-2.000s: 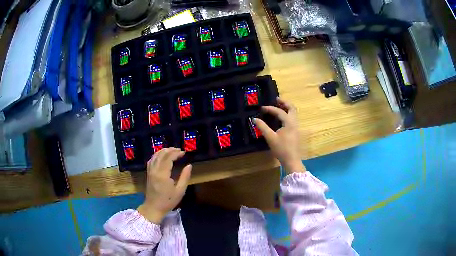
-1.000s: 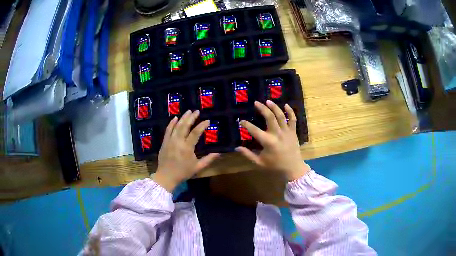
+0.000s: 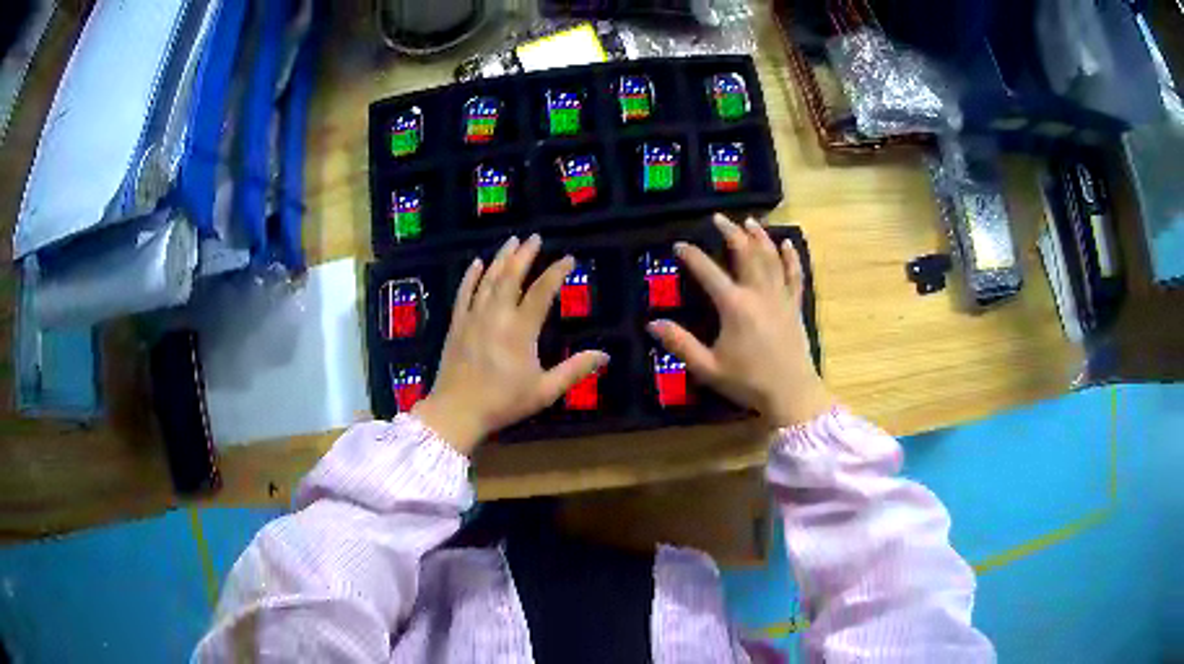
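Two black foam trays lie one behind the other. The near tray (image 3: 610,422) holds smartwatch units with red blocks on their screens, such as one unit (image 3: 403,309) at its left. The far tray (image 3: 442,230) holds units showing green or green-and-red blocks, such as one unit (image 3: 661,169). My left hand (image 3: 500,340) lies over the left-middle part of the near tray, fingers spread. My right hand (image 3: 753,318) lies over its right part, fingers spread. Both hide some units under them. I see nothing held in either hand.
Blue folders (image 3: 223,143) and white papers (image 3: 111,123) stand at left. A white sheet (image 3: 286,357) and dark slab (image 3: 185,402) lie left of the trays. Right are a bagged device (image 3: 983,247), small black part (image 3: 927,272) and long dark object (image 3: 1091,247). Bubble-wrapped parts (image 3: 896,91) lie at right rear.
Both hands have moved farther up over the near tray, now also covering back-row units. The view has shifted, so the trays appear farther right than at first.
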